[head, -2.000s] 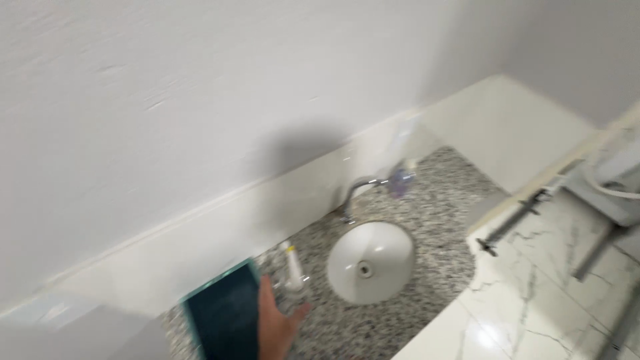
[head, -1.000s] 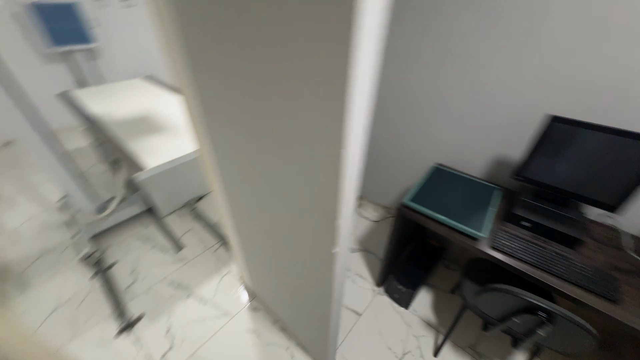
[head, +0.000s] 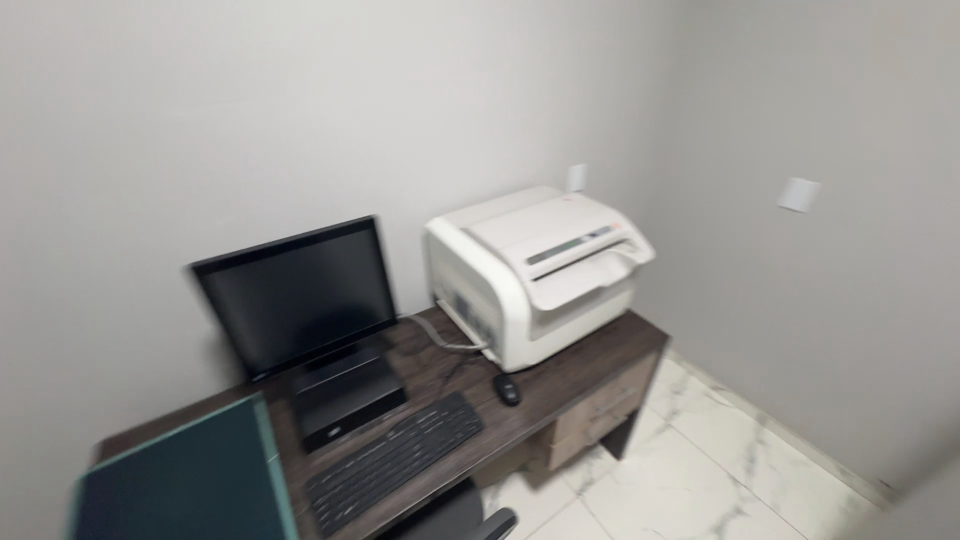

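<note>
Neither my left hand nor my right hand shows in the head view. A dark flat panel with a teal frame [head: 184,476] is at the lower left, on or just over the left end of a dark wood desk [head: 592,356]. Beside it, a black monitor [head: 300,300] stands behind a small black computer box [head: 349,401]. A black keyboard [head: 394,457] lies along the desk's front edge, with a black mouse [head: 507,389] to its right. A large white printer-like machine [head: 525,277] sits on the right part of the desk.
A black chair [head: 450,510] is tucked at the desk's front. Wooden drawers [head: 600,412] hang under the right end. Marble-look floor tiles [head: 697,457] run along the right wall, which bears a white plate [head: 799,194]. A grey cable runs from the machine.
The view has swung from a sink counter, past a doorway edge, to the desk. A hand seen earlier at a teal-edged panel is out of view.
</note>
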